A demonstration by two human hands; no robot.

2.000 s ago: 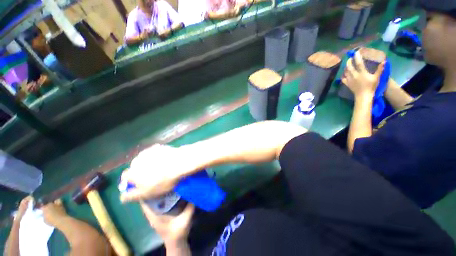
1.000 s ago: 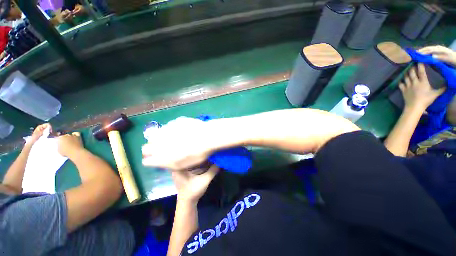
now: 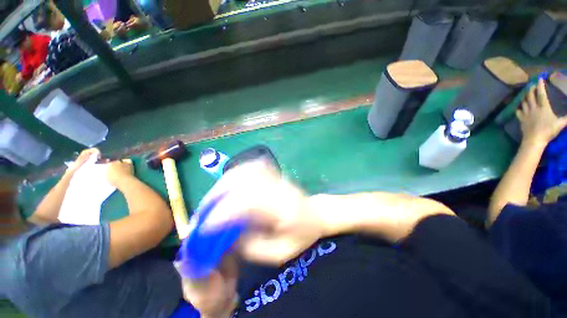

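Observation:
My right hand [image 3: 267,217] is blurred and holds a bunched blue cloth [image 3: 211,242] in front of my body. My left hand [image 3: 210,292] is blurred, low at the cloth's lower end; its fingers are partly hidden, and I cannot tell if it grips the cloth. A speaker unit with a dark rounded end panel [image 3: 252,156] is just behind my right hand, which hides most of it. A small light-blue bottle with a silvery top [image 3: 213,161] stands at its left.
A mallet [image 3: 174,186] lies left of the blue bottle. A white pump bottle [image 3: 442,149] and wood-topped grey units [image 3: 398,102] stand right on the green bench [image 3: 323,140]. Neighbours' arms are at both sides, the left holding a white sheet [image 3: 84,192]. Translucent sleeves [image 3: 71,118] are far left.
My hands have come down towards my body, the left away from the unit. The cloth is now between them, and the unit's dark panel shows behind. The view has turned left since two seconds ago.

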